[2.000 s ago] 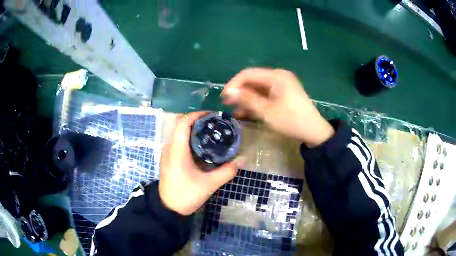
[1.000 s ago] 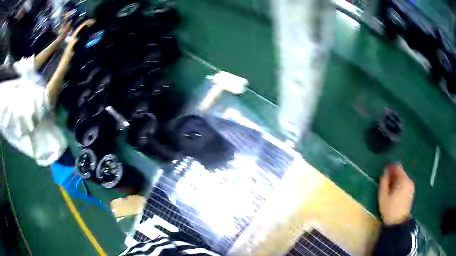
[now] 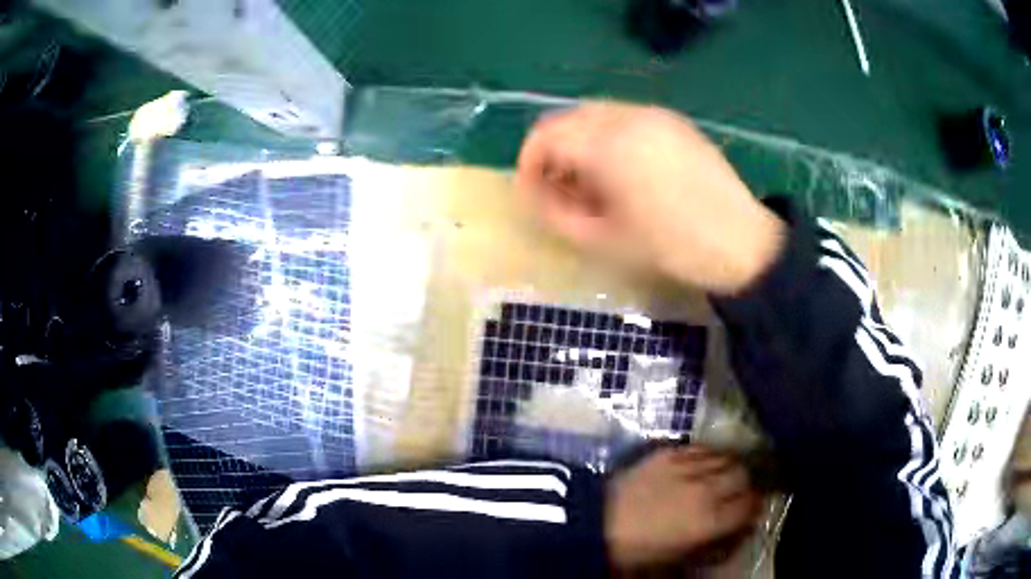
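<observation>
The black pad sheet, with pale grid lines and a pale gap in it, lies on the tan board in front of me. My right hand is above the board's far edge, blurred, with its fingers curled; whether it holds something small cannot be told. My left hand is at the sheet's near right corner, blurred and dark, with its fingers bent; its contents are hidden. No cylindrical unit shows clearly in either hand.
Film-covered grid sheets lie left, beside a black round part. A metal post stands beyond. Black units sit on the green surface. A white strip with oval marks lies right. A person's white clothing shows lower left.
The view has swung back from the left to the board. The unit held in my left hand two seconds ago no longer shows there. My left hand is now low and right.
</observation>
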